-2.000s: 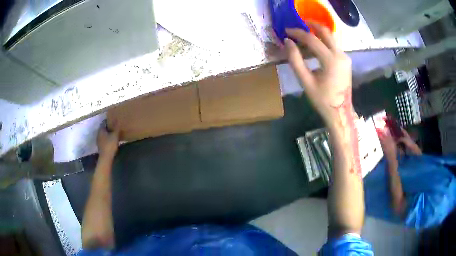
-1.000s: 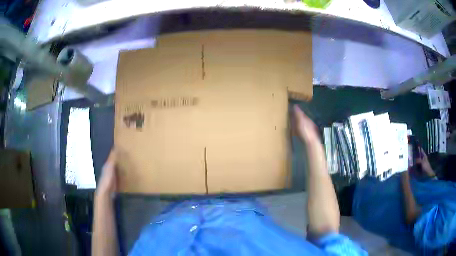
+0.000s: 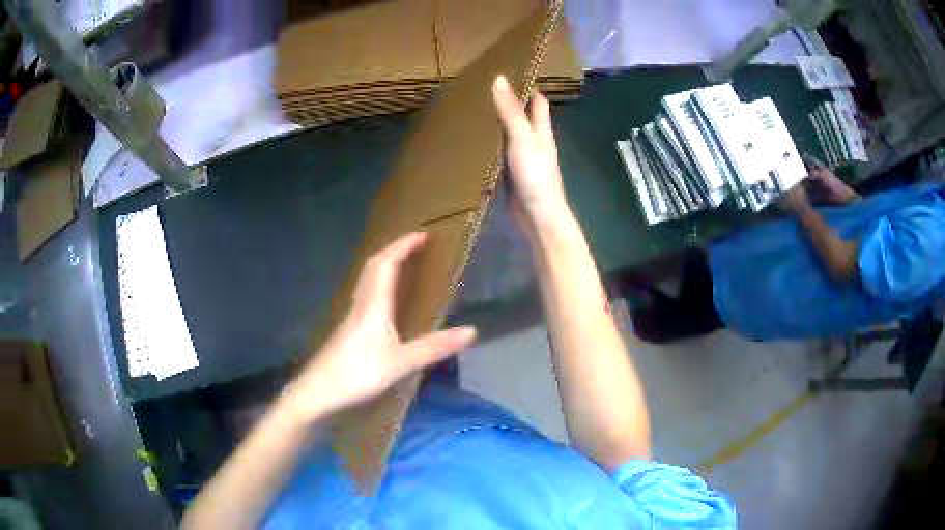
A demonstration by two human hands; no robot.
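Observation:
A flat brown carton blank (image 3: 440, 186) stands steeply tilted in front of me, with its long cut edge towards the right. My right hand (image 3: 534, 160) holds this edge near the top, with a finger over the board's face. My left hand (image 3: 378, 336) is over the lower part of the board, its thumb and fingers spread wide. The thumb reaches across the edge; whether the palm touches the board is not clear. A stack of carton blanks (image 3: 358, 57) lies at the bench's far edge, partly behind the held blank.
White product boxes (image 3: 715, 145) stand in rows at the right of the dark green bench (image 3: 280, 228). A person in blue (image 3: 829, 264) works beside them. A label sheet (image 3: 150, 295) lies at left. A metal post (image 3: 124, 114) rises at the upper left.
The blank has turned from facing me flat to a steep tilt, edge on. My right hand has moved up along its edge; my left hand has left its side edge and spread over the board.

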